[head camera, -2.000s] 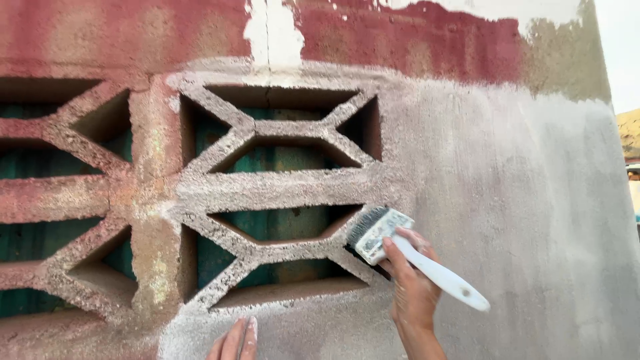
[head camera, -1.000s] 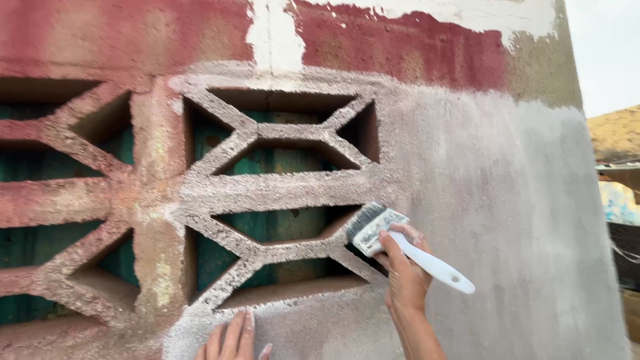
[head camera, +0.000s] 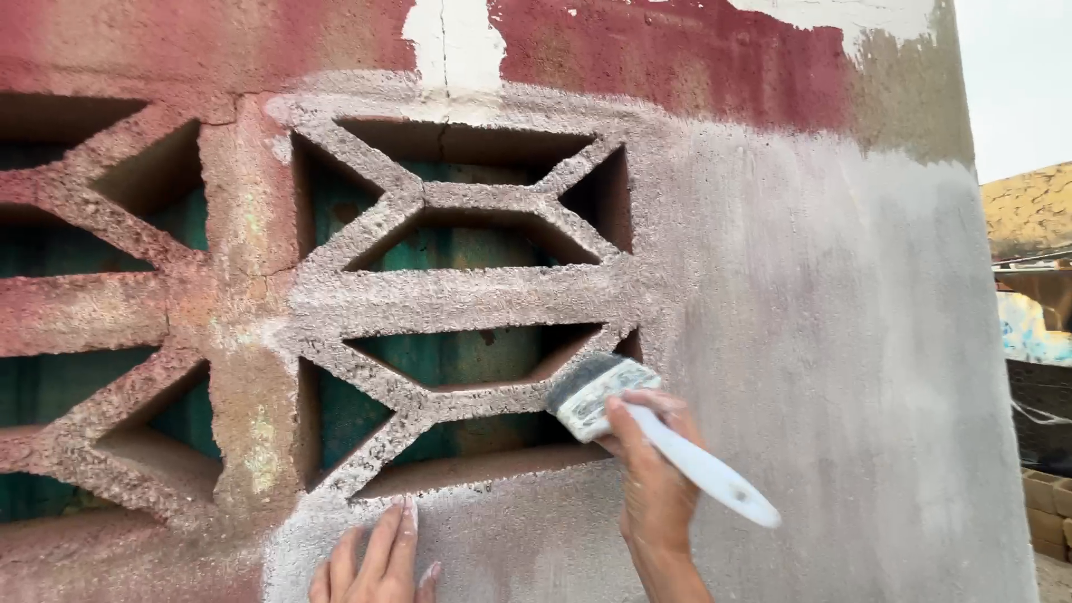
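Note:
A wide paintbrush (head camera: 670, 440) with a white plastic handle is gripped in my right hand (head camera: 662, 494). Its dark bristles touch the right-hand strut of the lower breeze block (head camera: 469, 402), and the brush's ferrule is smeared with whitish paint. My left hand (head camera: 377, 557) rests with its fingers against the wall below that block's opening, fingertips marked with white. The upper breeze block (head camera: 477, 197) and the wall (head camera: 796, 335) to the right carry a thin, streaky whitish coat. Part of the lower block's right side is hidden behind the brush and hand.
Unevenly coated reddish breeze blocks (head camera: 84, 310) continue at the left, with green corrugated material behind the openings. A dark red band (head camera: 670, 63) with white patches crosses the top. Past the wall's right edge are stacked blocks (head camera: 1047, 507) and a yellowish structure (head camera: 1030, 209).
The brush has moved slightly left and down along the strut, away from the opening's upper right corner. My left hand stays low on the wall.

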